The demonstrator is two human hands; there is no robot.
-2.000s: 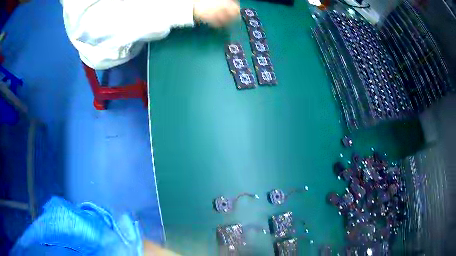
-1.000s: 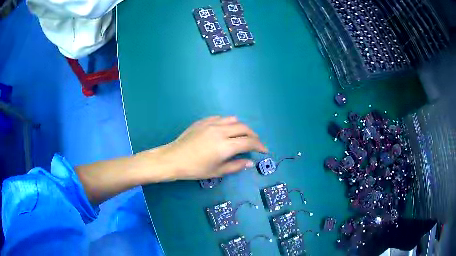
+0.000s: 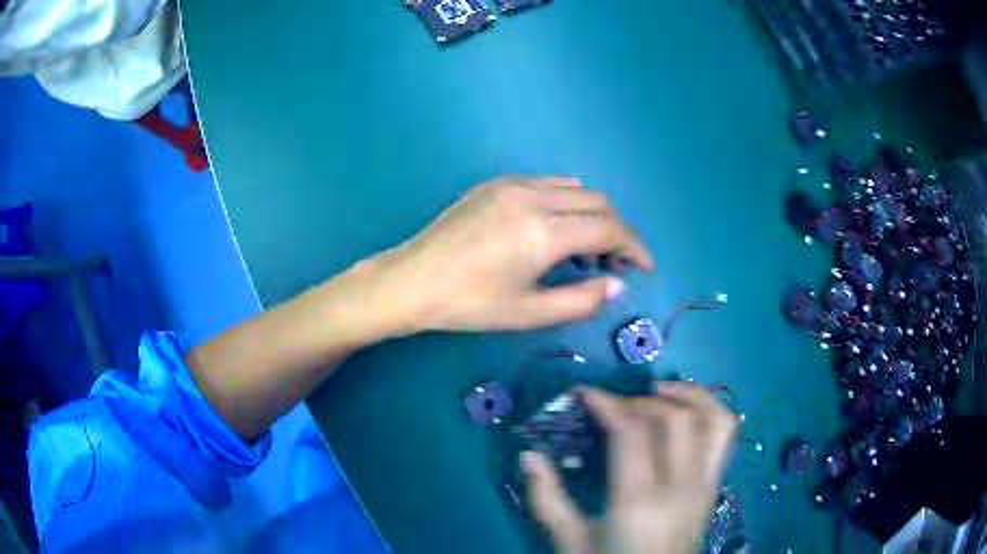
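Observation:
My left hand (image 3: 520,254) reaches in from the left above two wired modules, fingers curled and thumb apart; a dark patch under its fingers looks like shadow. My right hand (image 3: 649,465), blurred, comes from the bottom, its thumb and fingers around a dark circuit board (image 3: 561,433). One wired module (image 3: 639,341) lies just below my left fingertips, its lead pointing right. Another module (image 3: 488,403) lies left of the board. More boards under and beside my right hand are mostly hidden; part of one (image 3: 727,525) shows.
A large heap of loose modules (image 3: 893,292) is at the right, with a single module (image 3: 807,127) above it. Board strips (image 3: 455,13) are at the top. Dark patterned trays (image 3: 855,43) are top right. A person's white sleeve (image 3: 97,54) is top left, near a red stool (image 3: 179,130).
The view has shifted up and left relative to the head's turn: strips slid towards the top edge. My left hand moved slightly up and right. My right hand has come in around a board.

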